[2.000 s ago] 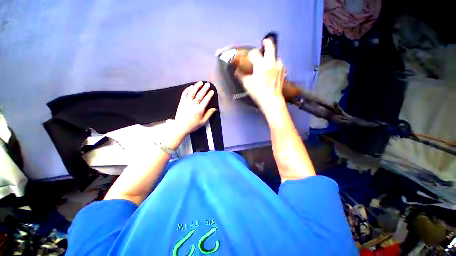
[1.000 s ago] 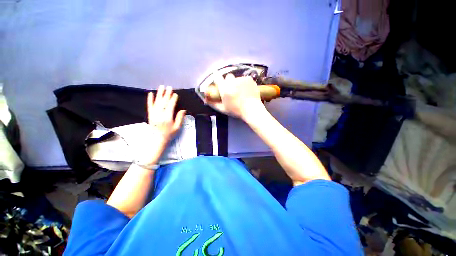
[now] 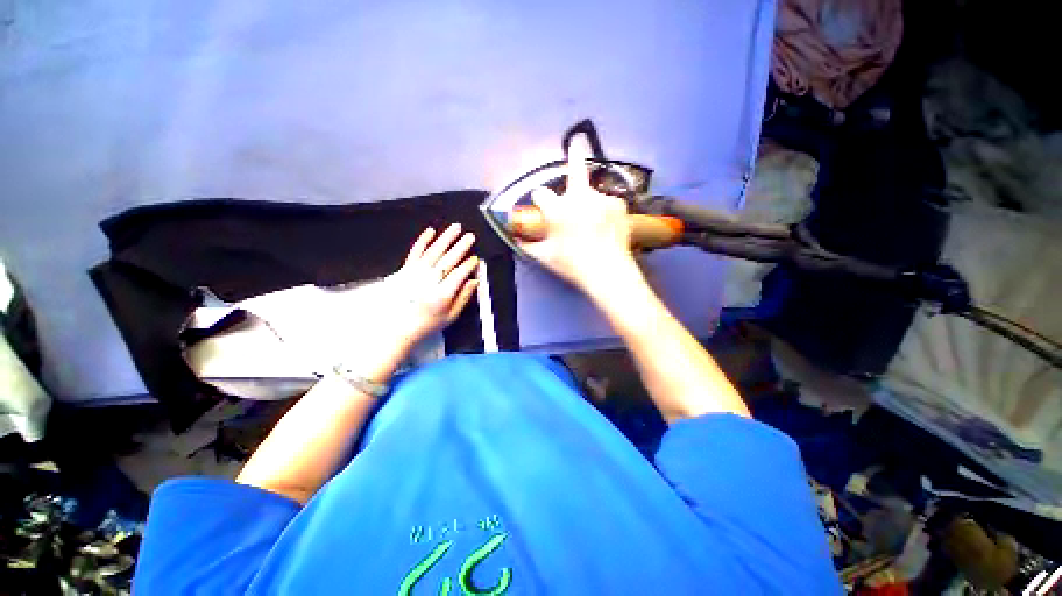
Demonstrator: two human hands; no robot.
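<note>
A black garment piece [image 3: 291, 239] with a white lining side [image 3: 297, 332] lies along the near edge of the pressing table. My left hand [image 3: 440, 277] lies flat on its right part, fingers slightly apart, holding nothing. My right hand [image 3: 582, 227] grips the orange-brown handle of the iron [image 3: 658, 231], with one finger pointing forward to a small black loop on the iron. The iron's pointed tip faces left, at the garment's right edge. Its underside is hidden. A dark wrapped hose [image 3: 815, 254] runs from the iron to the right.
The pale lilac-blue pressing table [image 3: 349, 93] spreads ahead. A white cloth piece [image 3: 18, 373] hangs at the far left edge. Pinkish cloth [image 3: 839, 47] and pale cloth heaps [image 3: 990, 314] lie right of the table. Scraps [image 3: 70, 524] cover the floor.
Since one second ago, the iron has moved slightly right, off most of the garment, and one right finger now extends forward. My left hand has moved right along the garment.
</note>
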